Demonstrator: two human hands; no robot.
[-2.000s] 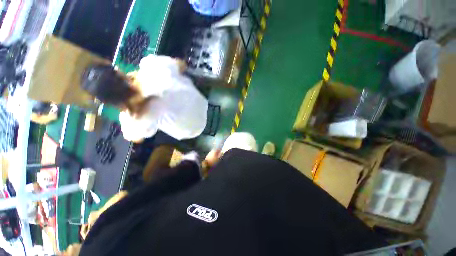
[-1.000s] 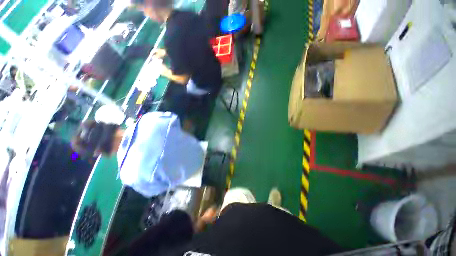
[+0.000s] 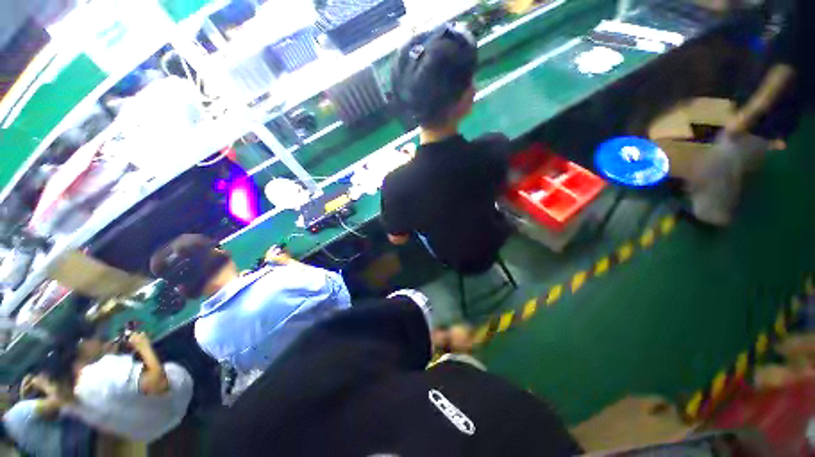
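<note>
My left hand (image 3: 454,337) is small and blurred beyond my black sleeve, low in the middle of the view; whether it holds anything cannot be told. My right hand is not in view. A blue round stool seat (image 3: 632,162) on thin dark legs stands at the right of the bench. A red divided crate (image 3: 556,189) sits beside it, on top of a pale box. Neither is touched by my visible hand.
A person in black (image 3: 451,201) sits at the long green bench (image 3: 536,85); a person in light blue (image 3: 268,312) and others in white sit further left. Another person stands at the right edge, near an open carton (image 3: 684,125). Yellow-black tape (image 3: 572,284) edges the green aisle.
The view has swung left toward the bench. The blue stool and red crate now show nearer, at the right. The large open carton at the right has left the view.
</note>
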